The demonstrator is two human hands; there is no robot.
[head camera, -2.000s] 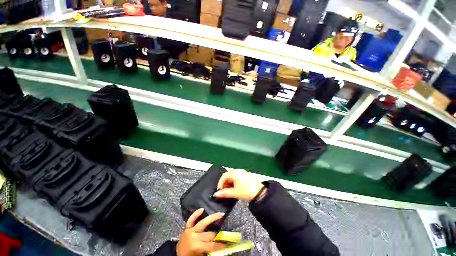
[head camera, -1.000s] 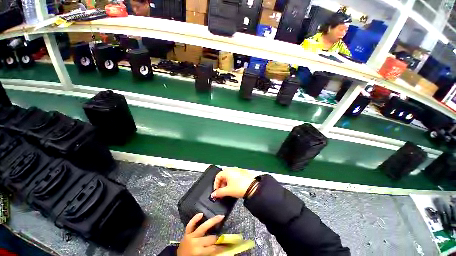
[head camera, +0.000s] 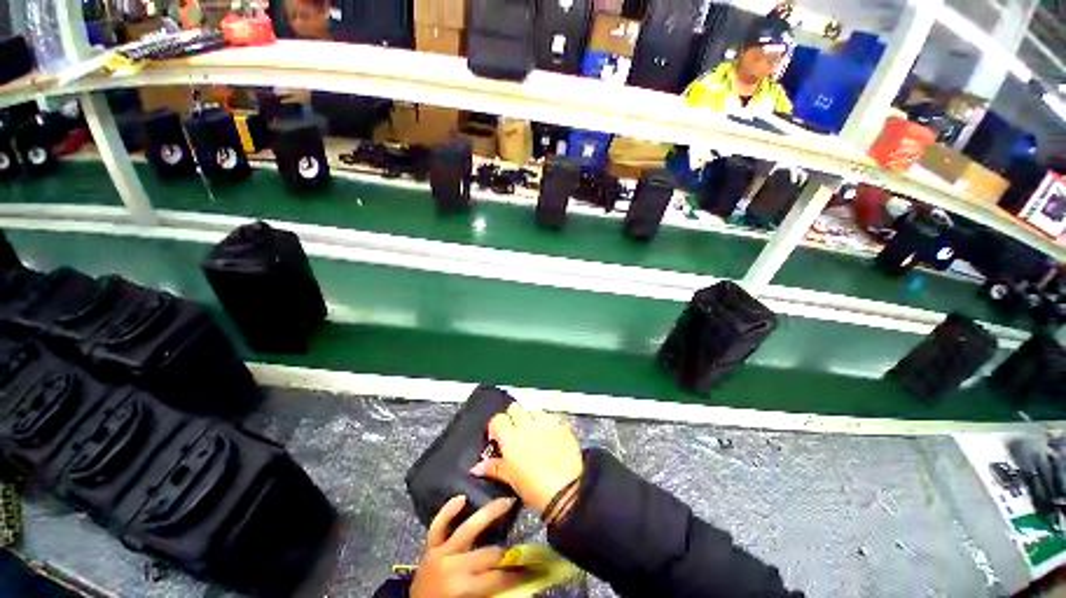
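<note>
A black box-shaped unit, likely a portable speaker cabinet [head camera: 450, 456], lies on the grey plastic-covered bench in front of me. My right hand [head camera: 532, 458] is on its upper face, fingertips together around a tiny dark and white spot, likely a sticker label [head camera: 487, 453]. My left hand [head camera: 465, 554] rests fingertips on the unit's near edge and holds a yellow backing paper [head camera: 540, 570] under its fingers. The paper's lower part is cut off by the picture's edge.
Packed rows of black units [head camera: 175, 479] with curved handles stand at left. A green conveyor [head camera: 491, 339] with white rails [head camera: 386, 383] runs beyond the bench, carrying spaced black units [head camera: 715, 336]. A raised white shelf [head camera: 585, 103] and a person in yellow [head camera: 739, 88] are beyond. Printed paper lies at right.
My right hand has turned and shifted slightly left over the unit's face. My left hand still holds the yellow paper. The view has shifted slightly.
</note>
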